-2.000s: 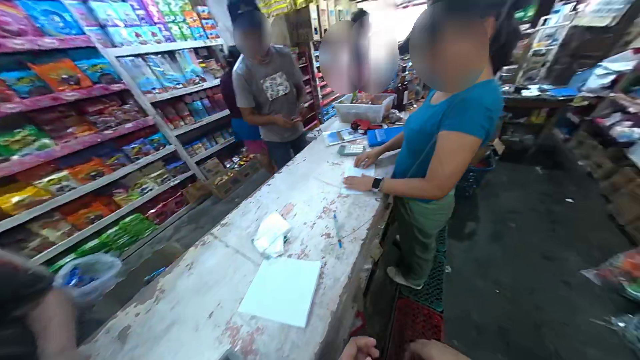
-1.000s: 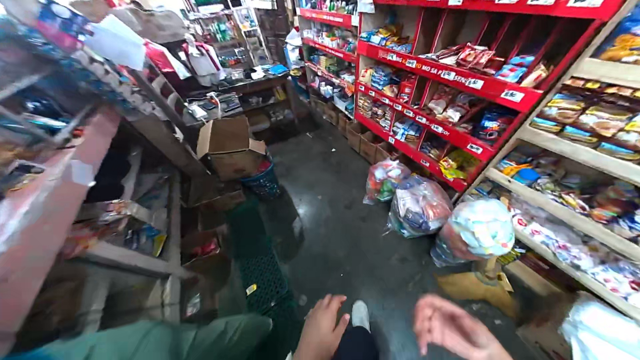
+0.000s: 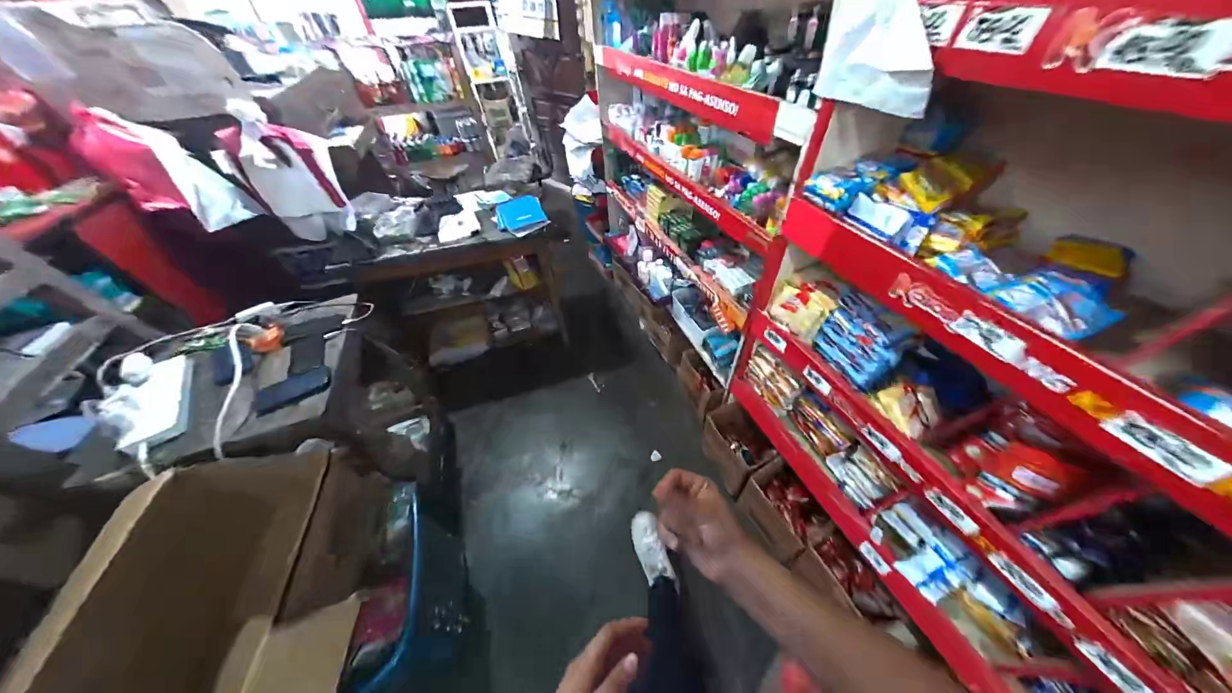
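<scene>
My right hand (image 3: 698, 525) hangs in the air over the aisle floor, fingers loosely curled, holding nothing that I can see. Below and to its left, my left hand (image 3: 608, 659) is at the bottom edge of the view, partly cut off; its fingers are bent and nothing shows in it. One white shoe (image 3: 652, 547) of mine stands forward on the dark floor (image 3: 549, 510), just left of the right hand. Nearest to the right hand are brown cardboard boxes (image 3: 770, 510) with packets, in a row under red shelves (image 3: 962, 332) of wrapped goods.
An open cardboard box (image 3: 183, 577) is at the lower left beside a blue-rimmed basket (image 3: 409, 577). Behind it a small table (image 3: 318, 423) bears a white power strip, cables and a dark phone. Farther back stands a wooden table (image 3: 452, 252) with a blue item and plastic bags.
The view has swung away from the counter and its two people, then moved forward along the aisle. The plastic bags on the floor have left view. My right hand's fingers are more curled.
</scene>
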